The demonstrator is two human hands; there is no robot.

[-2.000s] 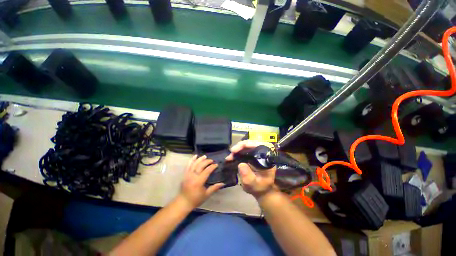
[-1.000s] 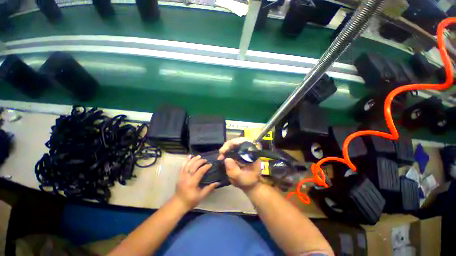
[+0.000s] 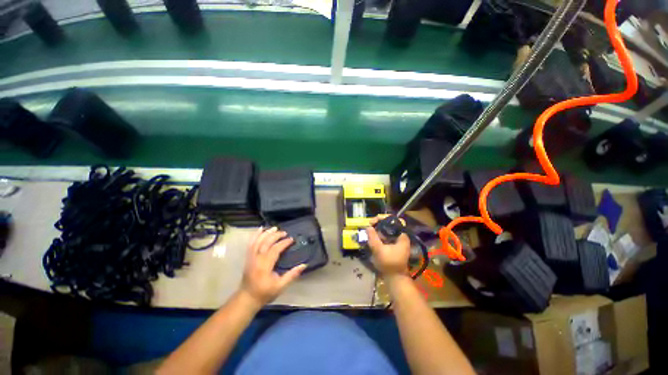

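A black box-shaped housing (image 3: pixel 304 245) lies on the pale bench in front of me. My left hand (image 3: pixel 265 265) rests on its left side, fingers over its edge, and holds it. My right hand (image 3: pixel 390 245) is closed around the black power screwdriver (image 3: pixel 390 225), to the right of the housing and apart from it. The screwdriver's tip is hidden. The yellow screw feeder (image 3: pixel 364 212) stands just left of my right hand. Small dark screws (image 3: pixel 357 274) lie loose on the bench below it.
A tangled handle pile (image 3: pixel 121 233) lies at left. Two stacks of black housings (image 3: pixel 286 192) stand behind the held one. The orange coiled hose (image 3: pixel 542 150) and grey metal conduit (image 3: pixel 487 117) hang at right, over more housings. An open carton (image 3: pixel 546 329) is lower right. The green conveyor (image 3: pixel 271 135) runs behind.
My right hand has moved the screwdriver right, off the housing, to beside the yellow feeder. The housing's top and the loose screws now show. My left hand stays on the housing.
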